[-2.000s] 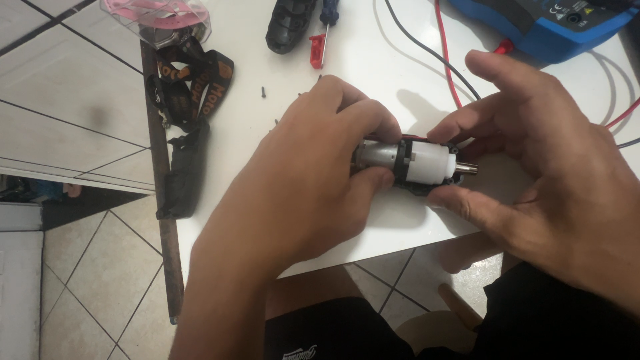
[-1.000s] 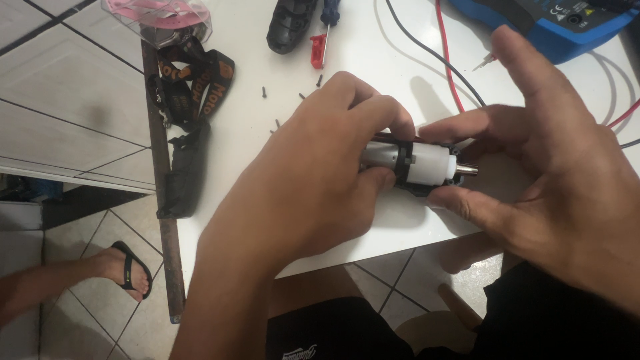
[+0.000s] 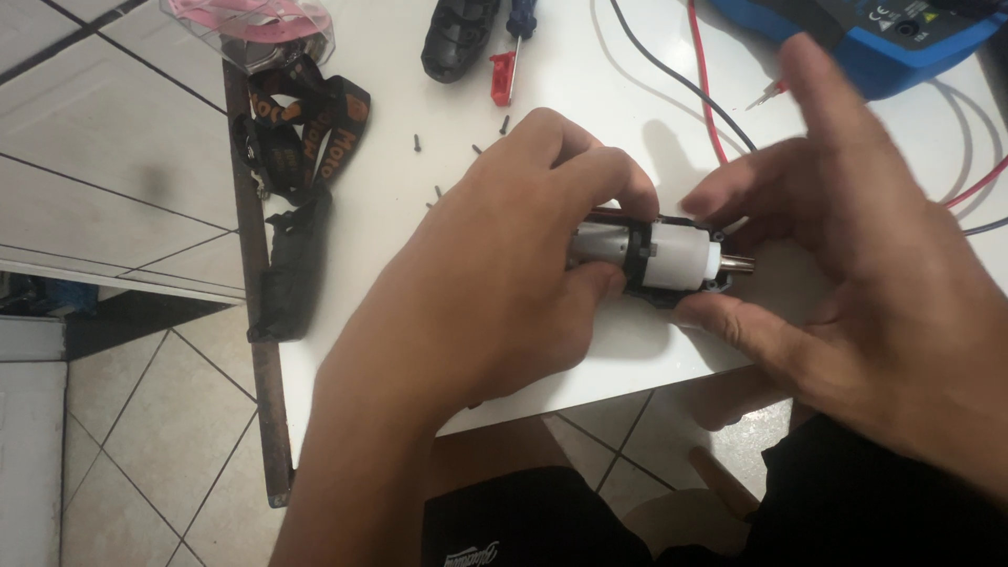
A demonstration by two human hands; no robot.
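My left hand grips the left part of an electric screwdriver's motor and gearbox assembly, thumb on the near side and fingers on the far side. The assembly has a silver motor, a white gearbox and a metal shaft pointing right, and lies in a black plastic housing half. A red wire runs along its far edge. My right hand is around the shaft end, its thumb against the housing's near right corner and its index finger raised. The left end of the assembly is hidden under my left hand.
Several small screws lie on the white table. Beyond are a black plastic shell, a screwdriver and a red plastic part. A blue multimeter with leads sits back right; a lanyard and black casing line the left edge.
My right index finger has lifted off the far side of the assembly. A person's foot in a sandal, seen on the floor at left one second ago, is out of view.
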